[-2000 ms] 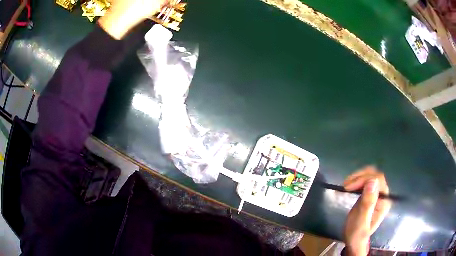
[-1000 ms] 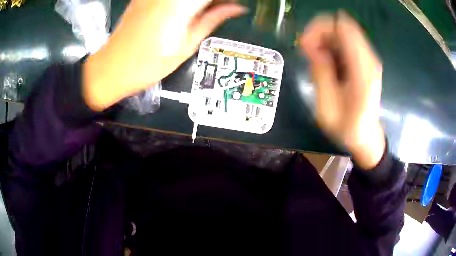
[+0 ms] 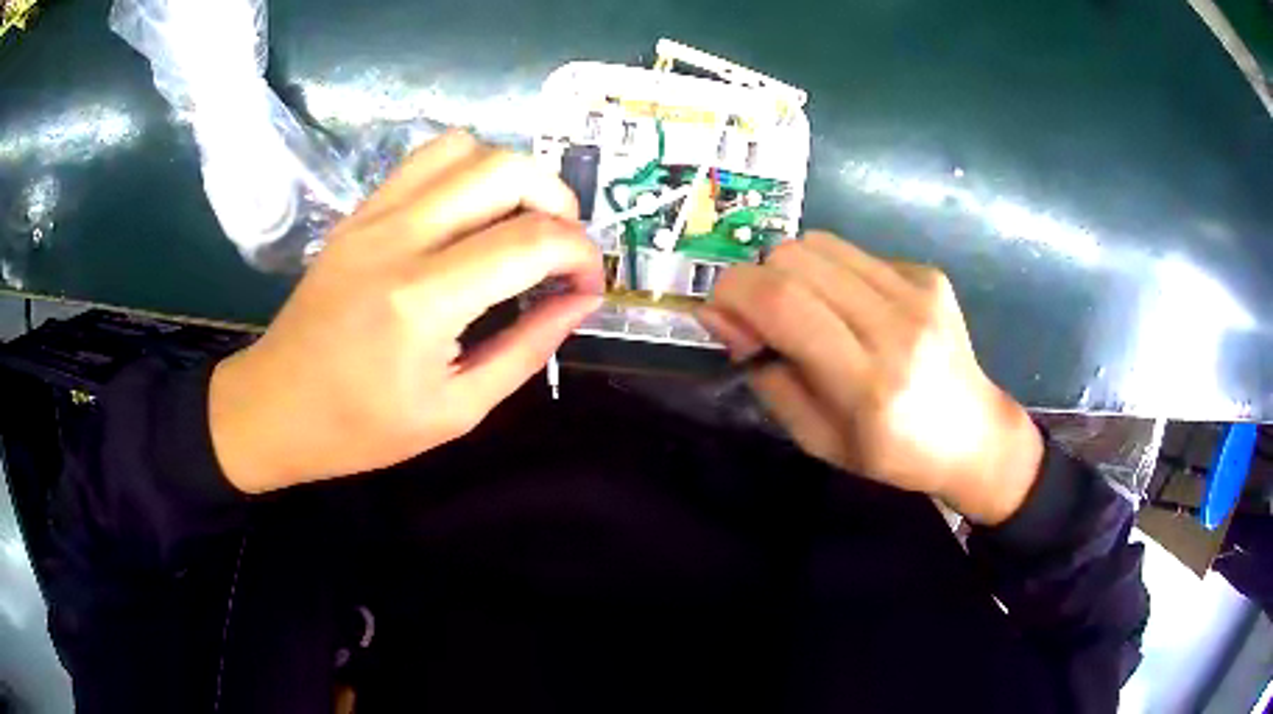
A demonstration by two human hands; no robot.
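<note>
The white socket housing [image 3: 793,147] lies open on the bench, with a green circuit board [image 3: 754,223] inside. A brass contact strip [image 3: 656,299] lies along its near side, between my fingertips. A second, glaring strip [image 3: 733,70] lies slanted across its far edge. My left hand [image 3: 419,300] pinches the near strip's left end. My right hand [image 3: 866,356] has its curled fingertips at the right end. A thin dark tool, likely the tweezers [image 3: 743,371], shows blurred under those fingers; its grip is mostly hidden.
A clear plastic bag [image 3: 210,63] around the white cord [image 3: 251,175] lies left of the housing, partly behind my left hand. Gold strips [image 3: 17,14] show at the top left corner. The bench's near edge [image 3: 133,310] runs close to my body. A blue object [image 3: 1229,474] is at the lower right.
Both hands have come down and inward to the housing's near side. A brass strip now shows between them there, and another lies on the far edge. The view has shifted slightly.
</note>
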